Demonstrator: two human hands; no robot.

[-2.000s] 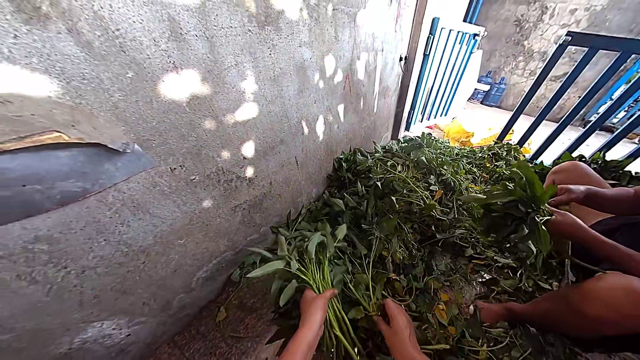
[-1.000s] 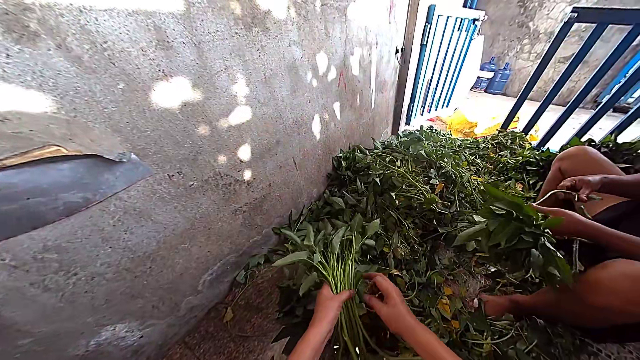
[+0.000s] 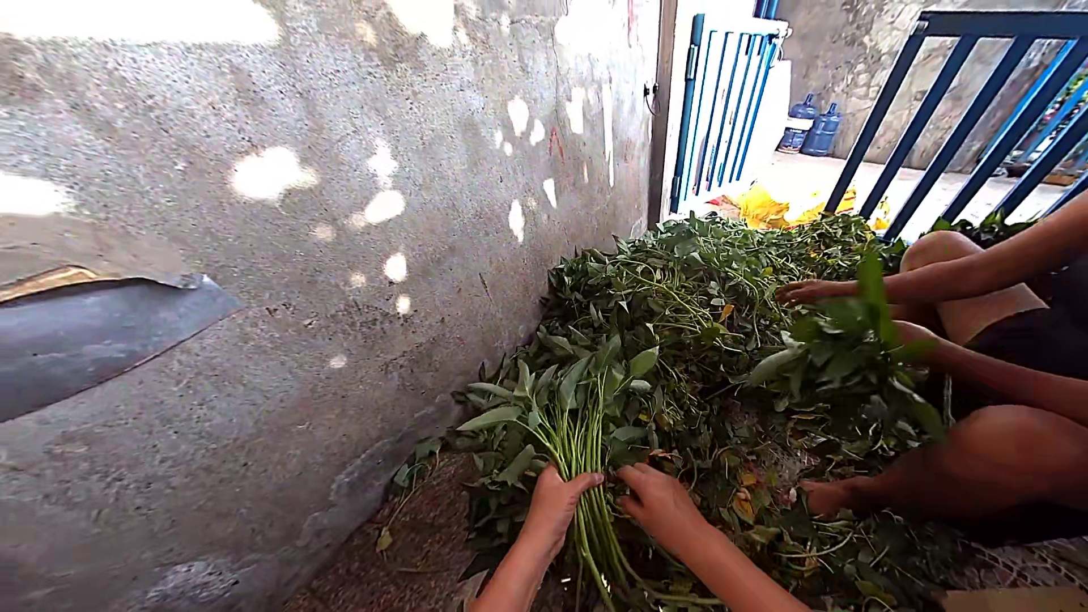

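Note:
My left hand (image 3: 561, 497) is closed around a bundle of long-stemmed leafy greens (image 3: 586, 433), thumb across the stems, leaves fanned away from me. Just to the right of the stems is my right hand (image 3: 650, 497), its fingers curled close to the bundle; whether it grips a stem cannot be made out. Beneath and beyond both hands spreads a large heap of the same greens (image 3: 680, 289), with some yellowed leaves in it.
A rough concrete wall (image 3: 408, 246) runs along the left, with a grey sheet (image 3: 102, 331) jutting from it. At right a seated person holds another leafy bunch (image 3: 850, 357), one hand reaching to the heap. Blue metal gates (image 3: 731, 110) and blue water jugs (image 3: 820, 132) stand behind.
My hands are closer together than two seconds ago, and the bundle in my left hand looks fuller. The other person's one hand has moved out to the heap.

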